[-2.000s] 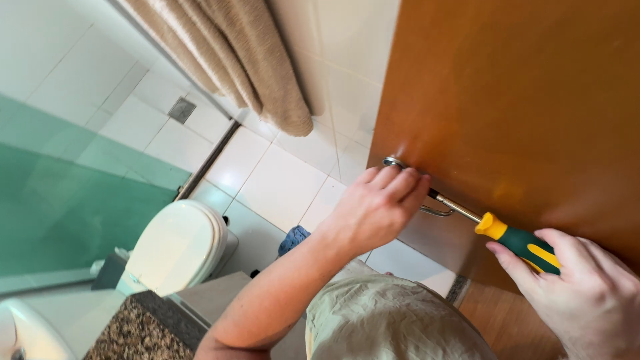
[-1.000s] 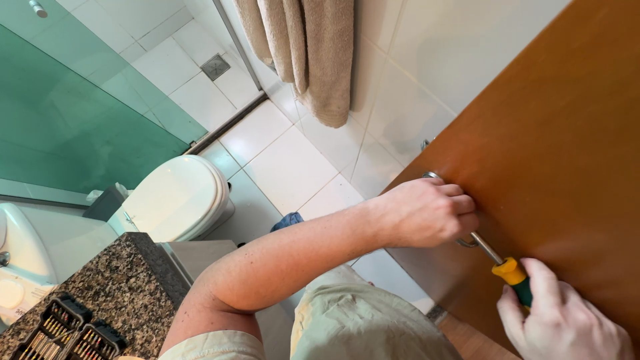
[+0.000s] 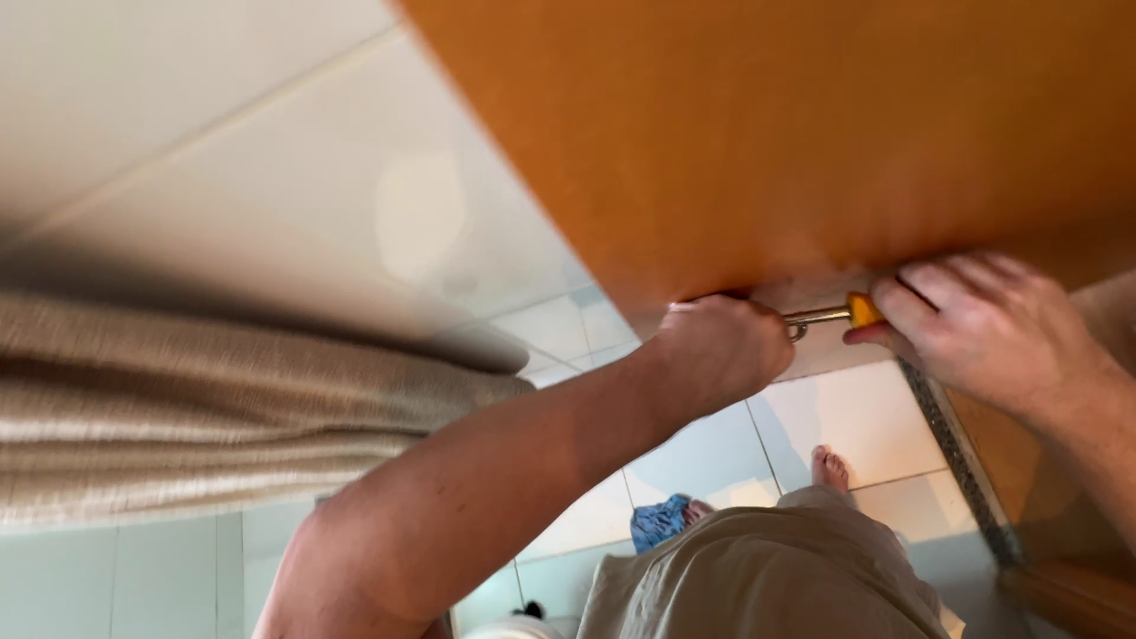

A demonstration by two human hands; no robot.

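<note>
My right hand (image 3: pixel 985 328) is closed around a screwdriver (image 3: pixel 863 311); only the yellow collar of its handle and the metal shaft show. The shaft points left into my left hand (image 3: pixel 728 346), whose curled fingers hide the tip. Both hands are close against the wooden door (image 3: pixel 754 133), near its edge. A small part of a metal door handle (image 3: pixel 798 332) shows just beside my left fist, below the shaft. Whether my left fingers grip the handle, the shaft or both, I cannot tell.
A beige towel (image 3: pixel 222 417) hangs at the left by the tiled wall (image 3: pixel 311 177). Below are floor tiles (image 3: pixel 852 408), a blue cloth (image 3: pixel 658 522) by one bare foot, and a dark stone threshold (image 3: pixel 954 453) at the right. The rim of a toilet (image 3: pixel 515 628) shows at the bottom.
The view has swung strongly and come nearer the door. My right hand now wraps the screwdriver handle from above, close behind the collar. My left hand stays at the door handle.
</note>
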